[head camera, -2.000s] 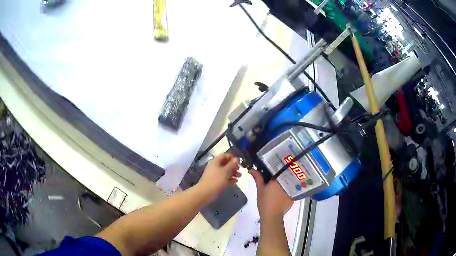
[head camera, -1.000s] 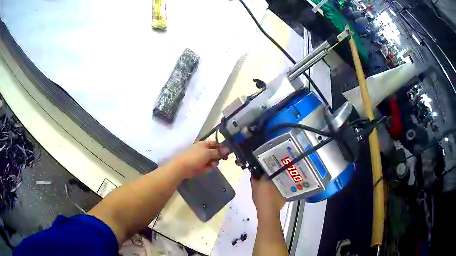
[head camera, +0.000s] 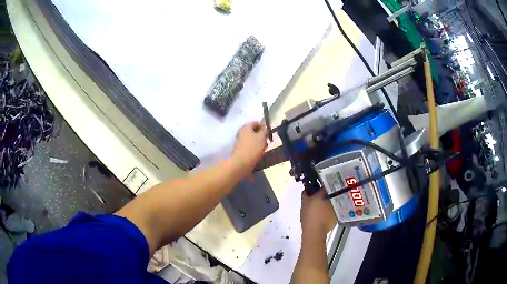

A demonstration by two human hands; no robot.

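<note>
The blue-and-silver cloth cutting machine [head camera: 364,172] stands right of centre, its red display lit, with its grey base plate [head camera: 250,202] on the cream table. My left hand [head camera: 251,143] is at the machine's front, fingers curled beside a thin dark upright rod [head camera: 267,117]; whether they grip it cannot be told. My right hand [head camera: 318,213] is under the front of the motor housing, closed on the machine, its fingertips hidden. The fabric lay [head camera: 119,91], dark layered edge under white marker paper [head camera: 161,61], lies to the left.
A dark wrapped weight [head camera: 233,76] and a yellow one [head camera: 223,5] lie on the paper. The cream table edge [head camera: 72,105] curves down the left, with scraps [head camera: 25,111] on the floor beyond. Black cables and a long tan pole [head camera: 431,183] are on the right.
My left hand has moved up along the machine's front, and the thin rod now stands out above it. The machine, weights and lay appear farther right in the view.
</note>
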